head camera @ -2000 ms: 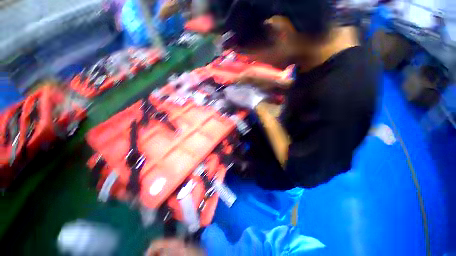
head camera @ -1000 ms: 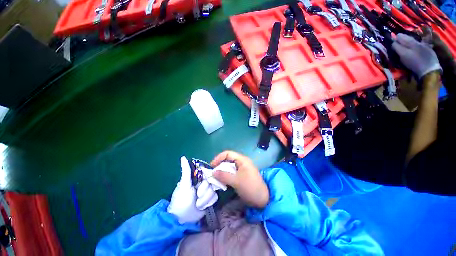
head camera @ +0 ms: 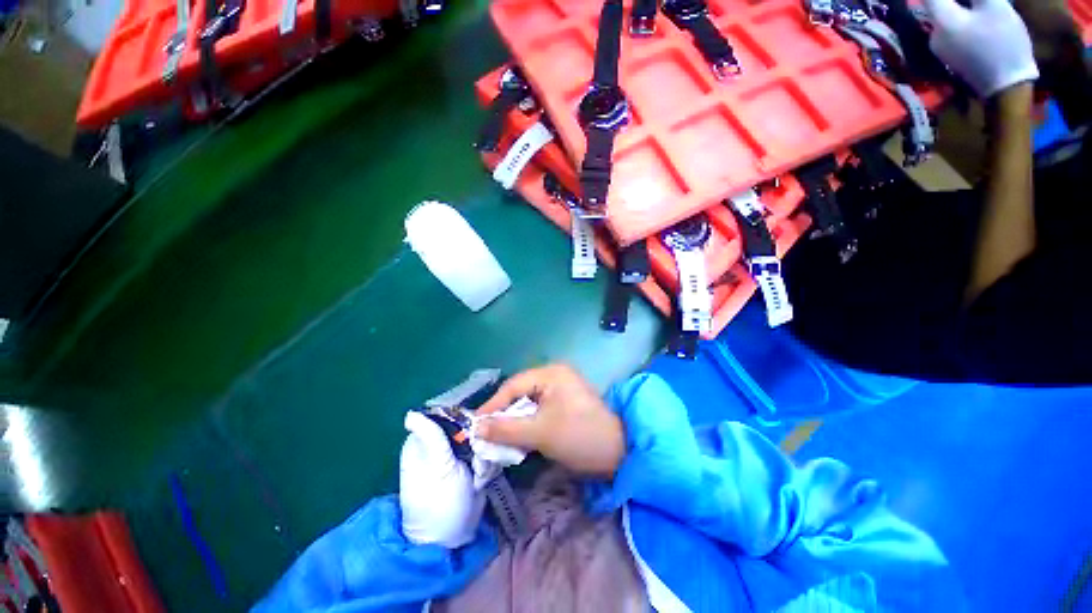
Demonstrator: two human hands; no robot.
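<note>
My left hand (head camera: 438, 485), in a white glove, holds a wristwatch (head camera: 453, 422) over my lap at the bench edge. A grey strap end (head camera: 465, 389) sticks out above the glove, and another grey strap length hangs below. My right hand (head camera: 563, 419), bare on the visible back, pinches a crumpled white cloth (head camera: 509, 429) against the watch. The cloth and fingers hide part of the watch.
A white bottle (head camera: 457, 255) stands on the green bench (head camera: 299, 323). Stacked red trays (head camera: 707, 108) with watches lie at right, another tray (head camera: 132, 60) at upper left, one at lower left (head camera: 90, 563). A person in black with a gloved hand (head camera: 984, 46) is at right.
The view has swung from the blurred trays and co-worker down to my hands. Since a second ago, the grey strap end has come to stick out above my left glove.
</note>
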